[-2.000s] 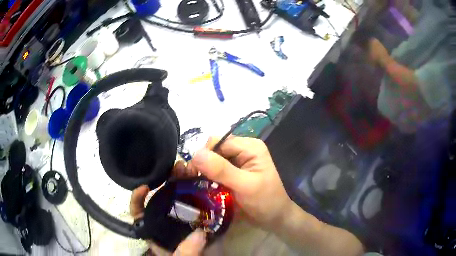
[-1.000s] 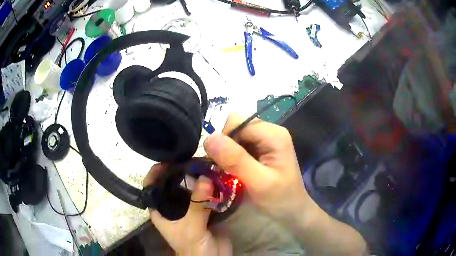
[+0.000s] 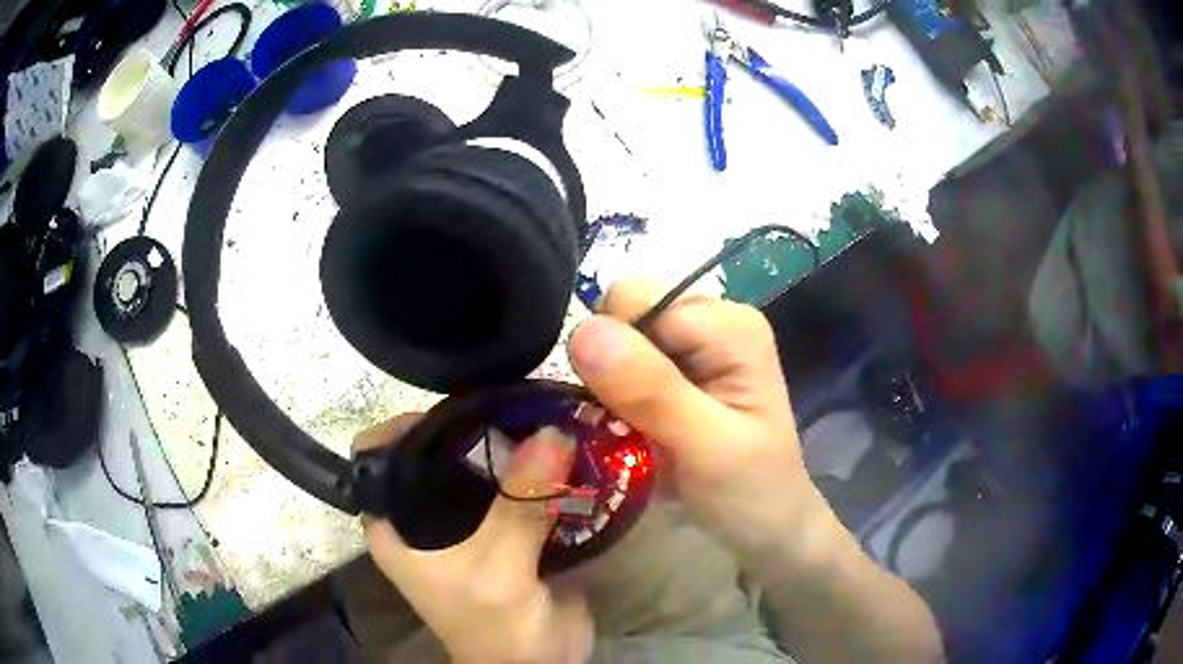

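The black headphones with headband [image 3: 214,279] stand over the bench's front edge. The closed ear cup with its thick pad [image 3: 448,272] faces up. The open ear cup [image 3: 461,422] is nearest me, with a curved circuit board [image 3: 607,499] lit red and thin wires inside. My left hand [image 3: 487,577] holds the open cup from below, its thumb inside over the silvery battery. My right hand [image 3: 707,396] pinches a thin black cable [image 3: 733,247] at the cup's far right edge; the plug is hidden by the fingers.
Blue-handled cutters [image 3: 716,110] lie open at the back. A small loose circuit board [image 3: 880,94] lies right of them. A speaker driver [image 3: 134,288] and blue round cups [image 3: 301,59] are at left. Green patches mark the bench edge. A blurred person [image 3: 1103,279] is at right.
My left thumb has moved into the open cup, and my left hand now holds it from below. The closed cup has tilted. The bench appears shifted up in view. The red light stays lit.
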